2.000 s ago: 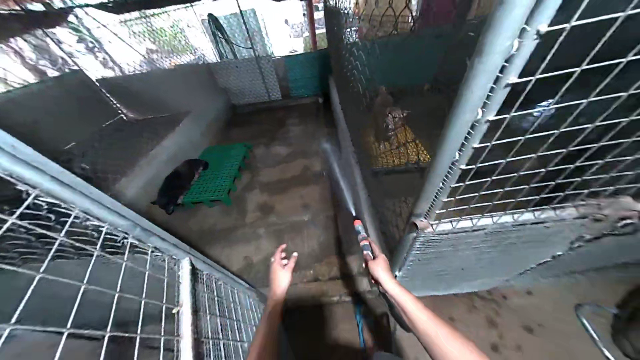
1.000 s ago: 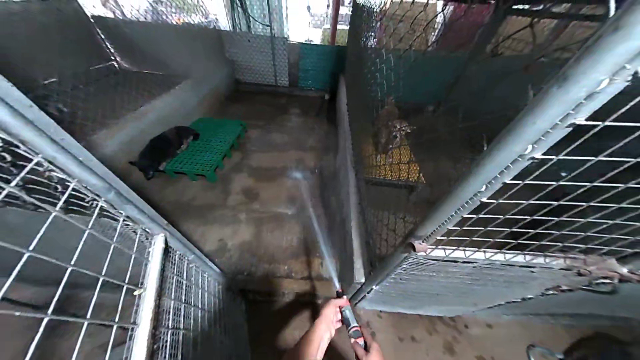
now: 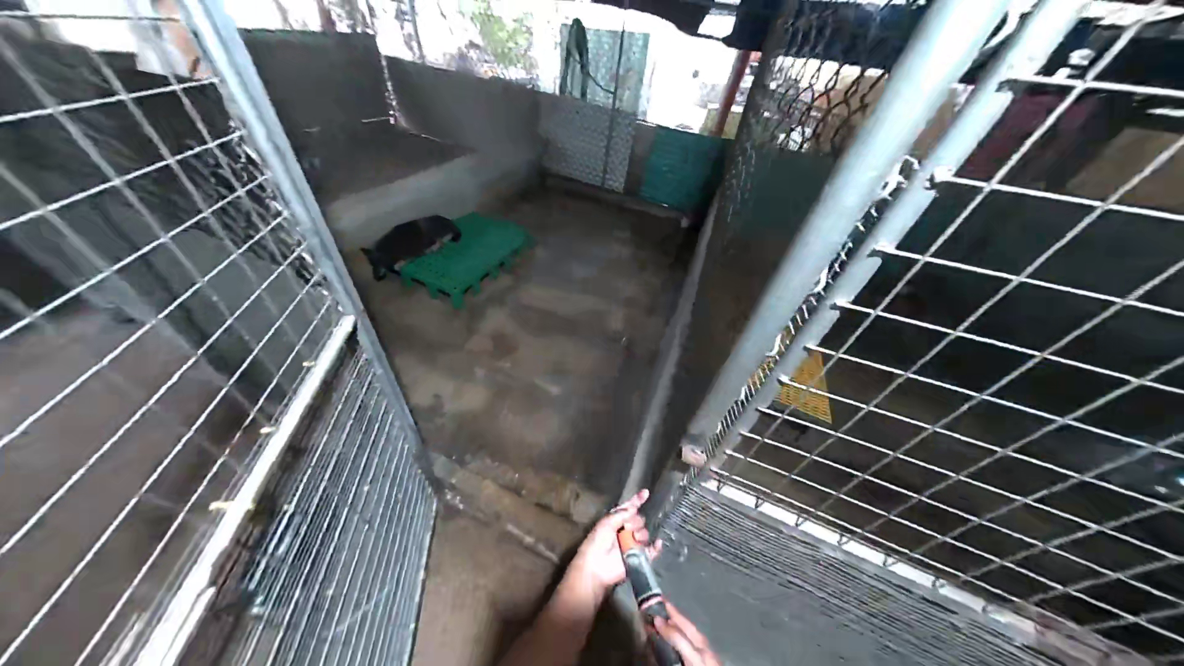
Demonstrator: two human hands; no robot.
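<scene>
A hose spray nozzle [image 3: 640,575] with an orange tip points up and forward at the bottom centre. My right hand [image 3: 683,636] is closed around its lower part, partly cut off by the frame's edge. My left hand [image 3: 610,548] is at the nozzle's front end, fingers around the orange tip; how firmly it grips is unclear. No water jet shows clearly. Ahead, inside the pen, a dark dog [image 3: 413,242] lies against and partly on a green plastic pallet [image 3: 476,254]. Wet patches mark the concrete floor [image 3: 546,370].
Metal mesh gates stand at the left [image 3: 310,217] and right [image 3: 856,208]. A low concrete sill [image 3: 509,504] crosses the pen's entrance. A low dividing wall [image 3: 680,342] runs along the pen's right side. Behind the right mesh lies a yellow slatted panel [image 3: 807,388].
The water jet visible earlier no longer shows clearly. My left hand, apart from the nozzle two seconds ago, is now at its front end. The view has shifted, with the gates nearer.
</scene>
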